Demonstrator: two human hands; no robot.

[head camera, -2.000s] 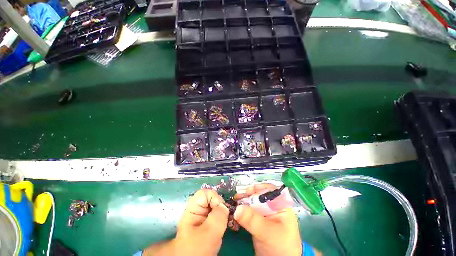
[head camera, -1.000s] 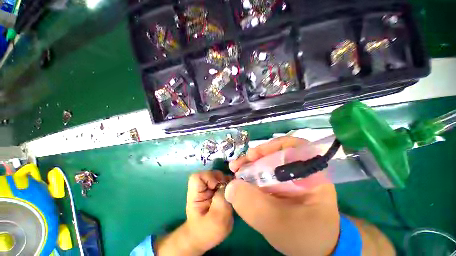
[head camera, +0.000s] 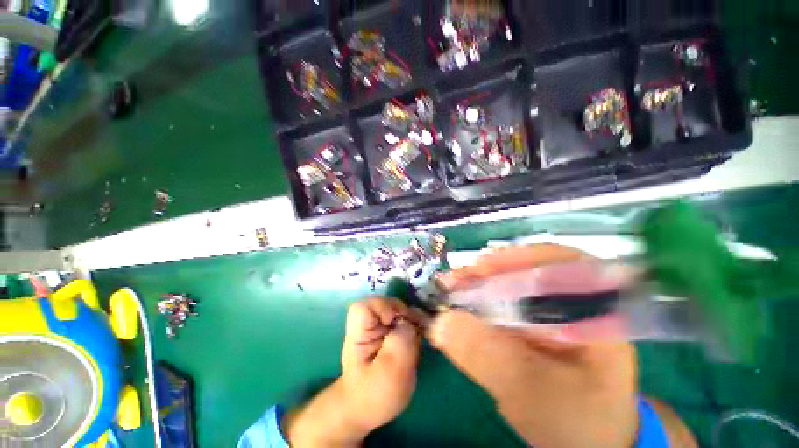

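Note:
My right hand (head camera: 534,350) is closed around the pinkish glue syringe (head camera: 574,293), which points left and is blurred; its green adapter (head camera: 696,280) is at the back end. My left hand (head camera: 381,363) is beside the syringe's front end, fingers curled and pinched together. A small dark bit shows at its fingertips, too hidden to name. A few small wired assemblies (head camera: 412,258) lie on the green bench just beyond the hands. The black compartment tray (head camera: 491,194) stands behind them, with assemblies in its pockets.
The blue and yellow fan (head camera: 109,359) stands at lower left with a white cord. A small pile of assemblies (head camera: 177,311) lies beside it. A pale metal strip (head camera: 201,234) with scattered bits crosses behind the bench. A dark blue object (head camera: 175,407) lies at lower left.
The view has moved closer than two seconds ago. Since one second ago, the syringe and its green adapter have swung to the right and lie flatter. Both hands stay close together.

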